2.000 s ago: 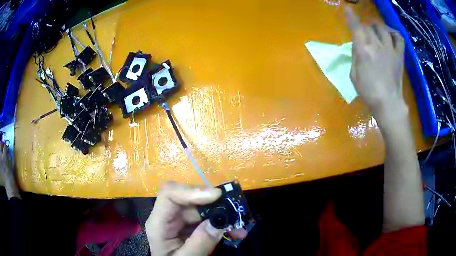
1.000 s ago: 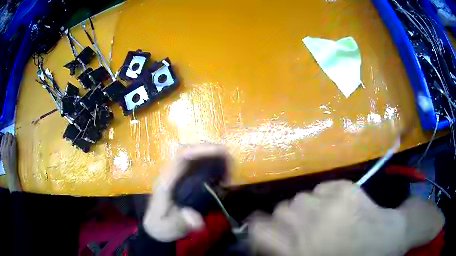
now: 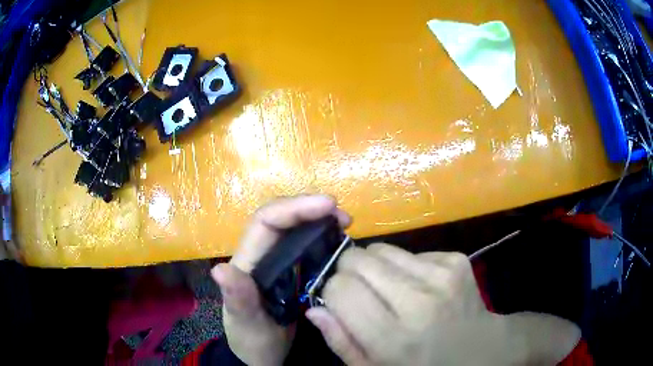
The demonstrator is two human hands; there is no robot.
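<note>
My left hand is shut around a black camera housing, held tilted just off the bench's near edge. Thin coloured wires show at its opening. My right hand is closed against the housing's right side. It grips a thin pale strip that slants across the opening; I cannot tell whether it is a stick or a cable. A thin pale end also sticks out behind this hand. My fingers hide much of the housing's inside.
Three black housings with pale plates lie on the orange bench. Piled small black units with cables lie left of them. A pale green cloth lies at the right. Blue bins stand at both sides, the right one holding cables.
My right hand has come from the cloth to the housing and now holds the pale strip. My left hand has turned the unit, so the lens no longer shows. The view has shifted slightly.
</note>
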